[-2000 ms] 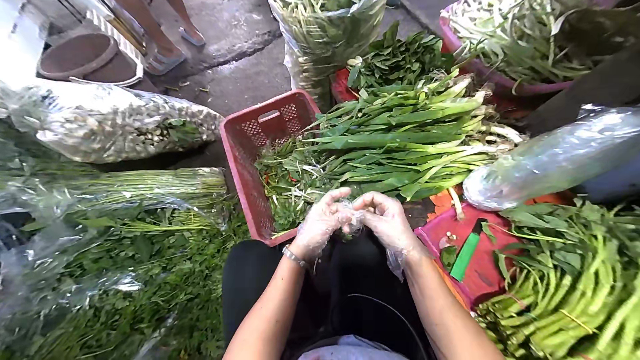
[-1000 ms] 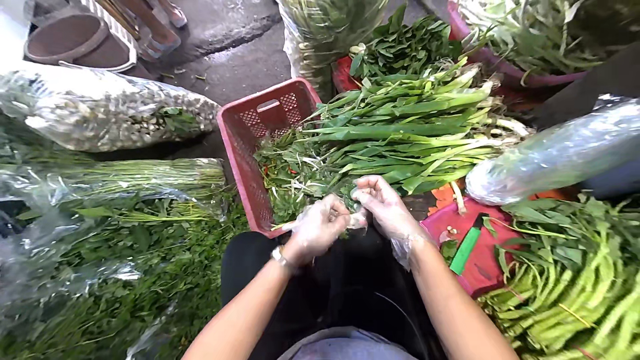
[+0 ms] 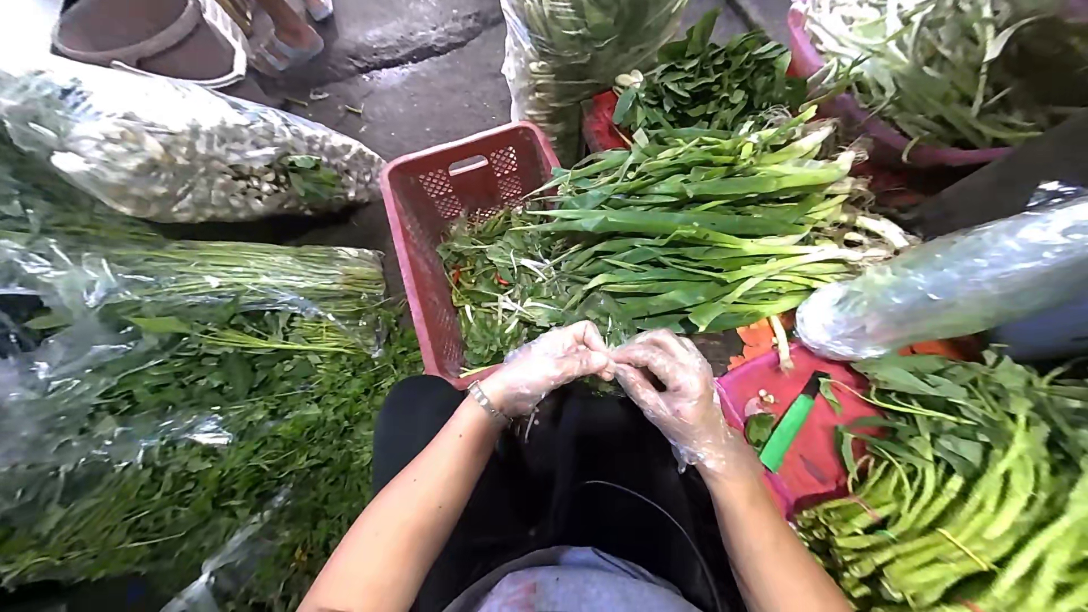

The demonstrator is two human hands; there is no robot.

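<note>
My left hand (image 3: 552, 367) and my right hand (image 3: 671, 382), both in thin clear plastic gloves, meet fingertip to fingertip over my lap. Between them they pinch a small clear plastic bag (image 3: 610, 340) with some green in it; its outline is hard to make out. Just beyond them stands a red plastic crate (image 3: 408, 246) holding cut leafy greens (image 3: 501, 280). Long green onions (image 3: 697, 229) lie across the crate's right side, roots to the right. A green-handled knife (image 3: 790, 429) rests on a red plastic surface (image 3: 820, 459) right of my right hand.
Bundled leafy greens (image 3: 229, 408) under plastic fill the left side, below a bag of small pale vegetables (image 3: 212, 153). A roll of clear plastic (image 3: 952, 276) and thick-stemmed greens (image 3: 977, 510) are at right. A bucket (image 3: 144, 42) and a person's feet (image 3: 289, 47) are at the upper left.
Both hands stay close together in front of me, with small shifts of the fingers. The other person's feet at the upper left have moved.
</note>
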